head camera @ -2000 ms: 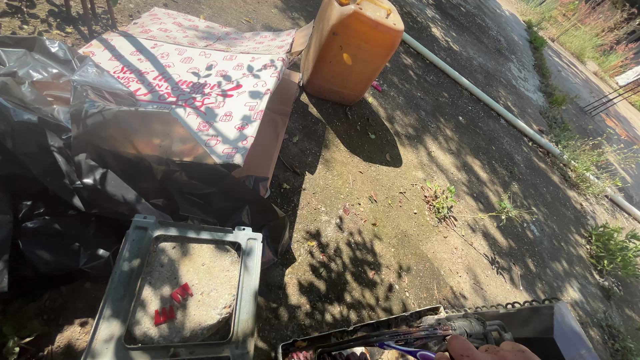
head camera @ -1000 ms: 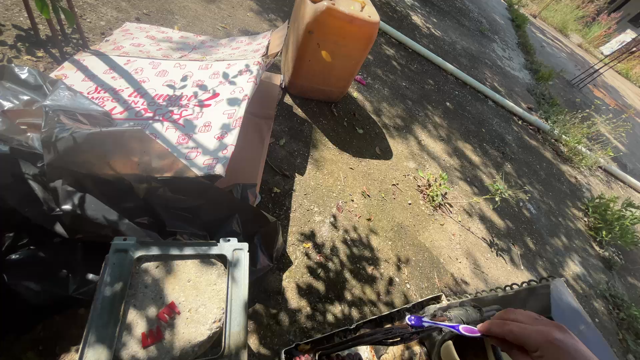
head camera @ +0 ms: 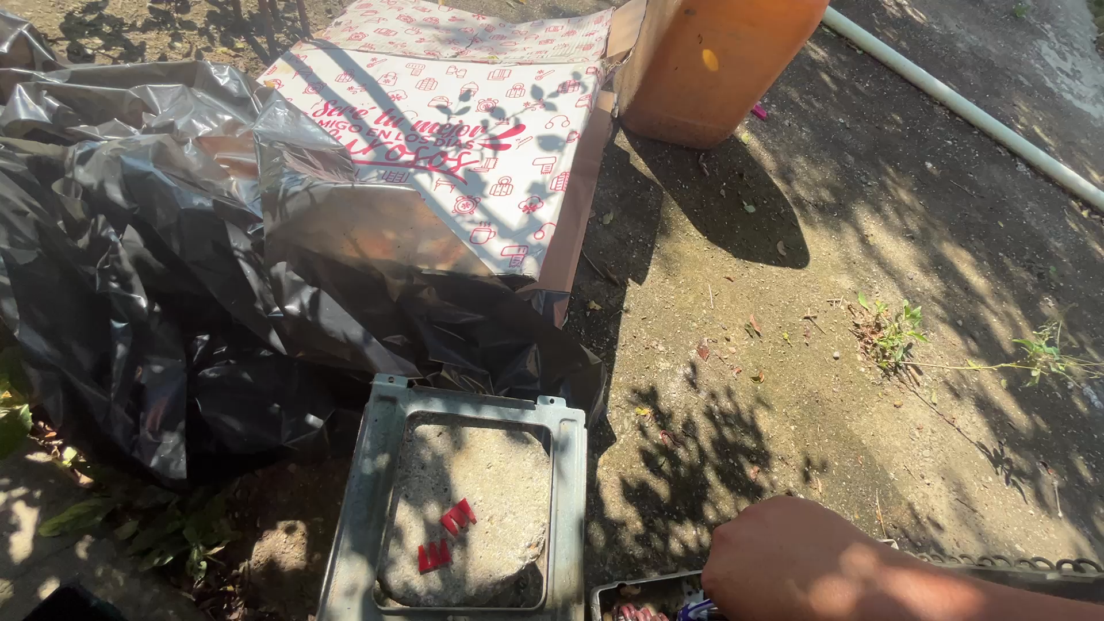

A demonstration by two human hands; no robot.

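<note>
My right hand (head camera: 780,556) reaches in from the lower right, back of the hand up, over an open container (head camera: 660,582) cut off by the bottom edge. Its fingers are hidden below the hand, so whether they grip anything does not show. A purple-and-white handle (head camera: 697,609) lies just left of the hand, partly covered. Left of the container a grey metal frame (head camera: 565,509) rests around a rough stone slab (head camera: 492,466). Two small red toothed pieces (head camera: 459,516) lie on the slab. My left hand is out of view.
Black plastic sheeting (head camera: 216,285) covers the left side, partly over a white printed cardboard box (head camera: 457,112). An orange plastic jug (head camera: 716,69) stands beyond on concrete ground (head camera: 733,371). A pale pipe (head camera: 957,103) runs across the upper right, and small weeds (head camera: 893,332) grow nearer.
My right hand, earlier at the purple-and-white handle with its fingers visible, has moved farther over the container, and its fingers are now hidden. The view has shifted somewhat.
</note>
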